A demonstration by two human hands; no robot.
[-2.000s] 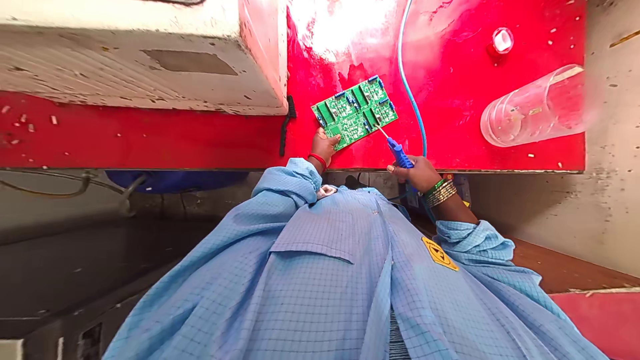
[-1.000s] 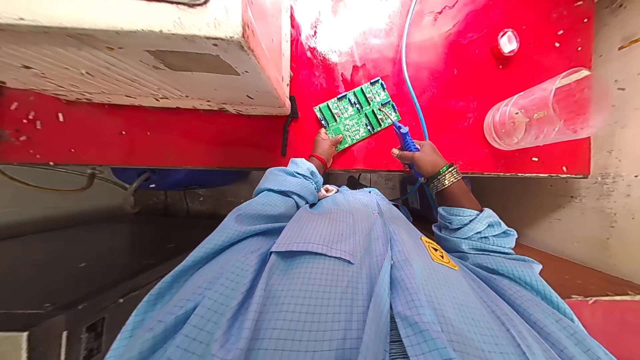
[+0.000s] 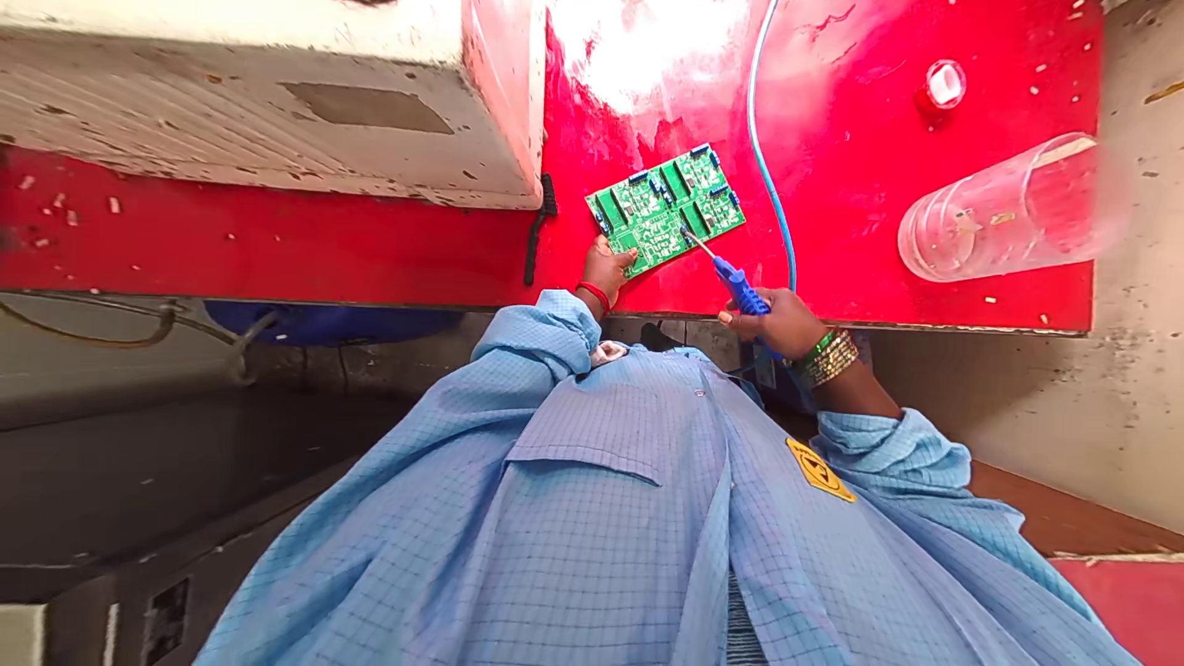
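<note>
A green printed circuit board [image 3: 661,208] with several dark blue connectors is held tilted above the red tabletop. My left hand [image 3: 608,268] grips its lower left corner, thumb on top. In my right hand [image 3: 775,322] is a blue-handled tool [image 3: 740,285] with a thin metal shaft, which looks like a soldering iron. Its tip is at the lower middle of the board, by a blue connector; whether it touches cannot be told.
A light blue cable [image 3: 766,166] runs up the table. To the right lie a clear plastic container [image 3: 999,215] on its side and a small round container [image 3: 945,85]. A large worn white casing [image 3: 370,111] stands at left, beside a black brush-like thing [image 3: 539,227].
Compared with one second ago, the blue-handled tool has drawn back slightly toward me, and its metal shaft shows more plainly. My left hand still holds the board.
</note>
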